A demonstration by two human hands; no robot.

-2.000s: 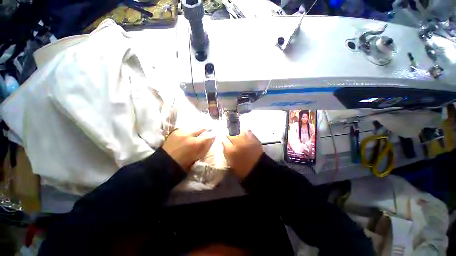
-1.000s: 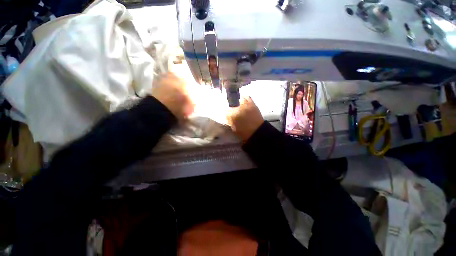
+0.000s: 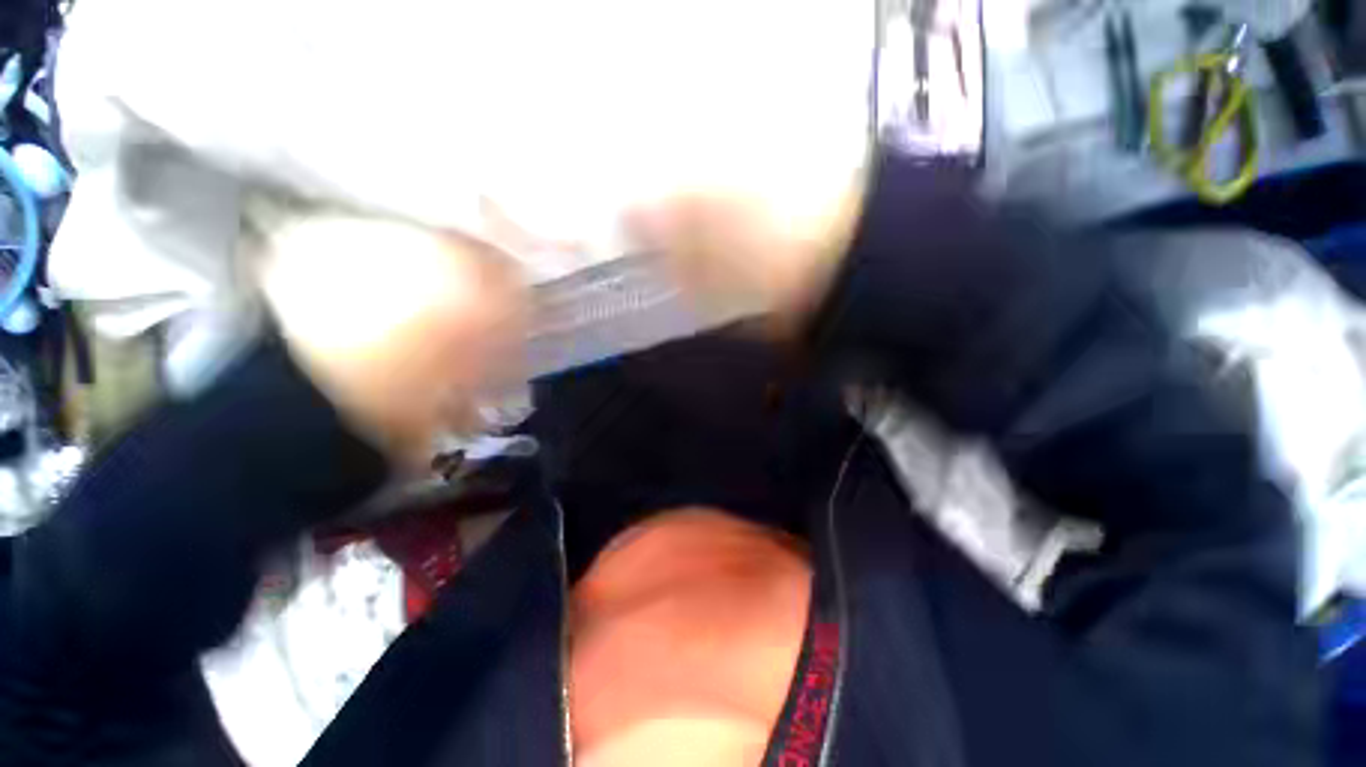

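Note:
An off-white garment (image 3: 495, 105) fills the top of the view, overexposed and blurred, spread over the table in front of me. My left hand (image 3: 397, 322) is at its lower left edge, and my right hand (image 3: 742, 247) is at its lower edge on the right. Both hands are motion-blurred. The cloth runs up to both hands, but the fingers are too blurred to show whether they grip it. The needle and sewing machine head are not in view.
A ruler strip (image 3: 607, 300) shows along the table's front edge between my hands. A lit smartphone (image 3: 930, 83) stands right of the garment, with yellow-handled scissors (image 3: 1206, 128) further right. Off-white cloth (image 3: 1303, 375) lies lower right, white cloth (image 3: 315, 644) lower left. A light blue fan (image 3: 18, 240) is far left.
The view has tilted down, and the machine head has left it. The garment has come forward across the front of the table. My hands have moved from beside the needle to the garment's near edge.

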